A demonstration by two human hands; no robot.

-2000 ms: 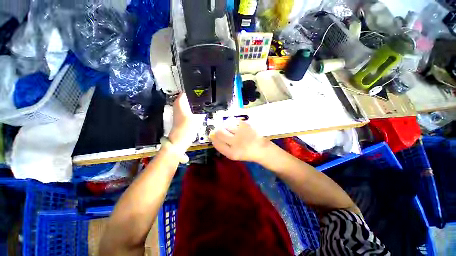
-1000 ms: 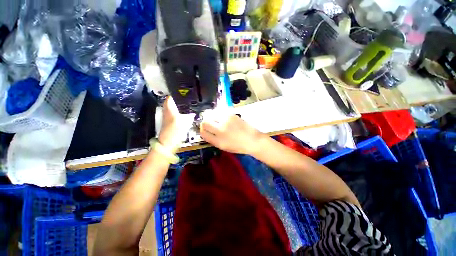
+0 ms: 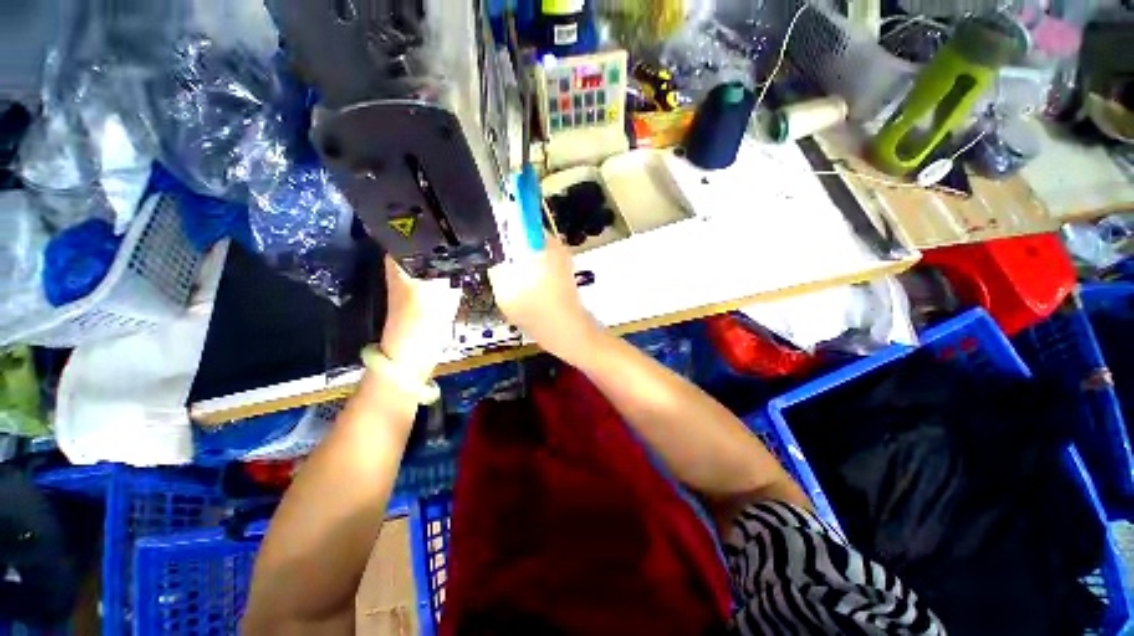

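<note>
The industrial sewing machine (image 3: 404, 186) stands before me, its dark head towards me. My left hand (image 3: 417, 311) is at the left of the needle area, its fingers partly hidden by the machine head. My right hand (image 3: 537, 292) is at the right of the needle area, beside the head, bright and overexposed. I cannot tell whether either hand holds anything. Small black parts (image 3: 580, 213) lie heaped in the divided cream tray (image 3: 647, 193) right of the machine. A blue-handled tool (image 3: 531, 209) is between the machine and the tray.
A keypad (image 3: 585, 97), a dark thread cone (image 3: 720, 124) and a lime-green bottle (image 3: 943, 106) stand behind the tray. The wooden table edge (image 3: 746, 299) runs in front. A blue crate (image 3: 796, 437) with black cloth is at right. Red cloth (image 3: 572, 509) covers my lap.
My right hand has moved up beside the machine head, away from the front of the needle area. My left hand stays near the needle. The camera view has shifted and turned.
</note>
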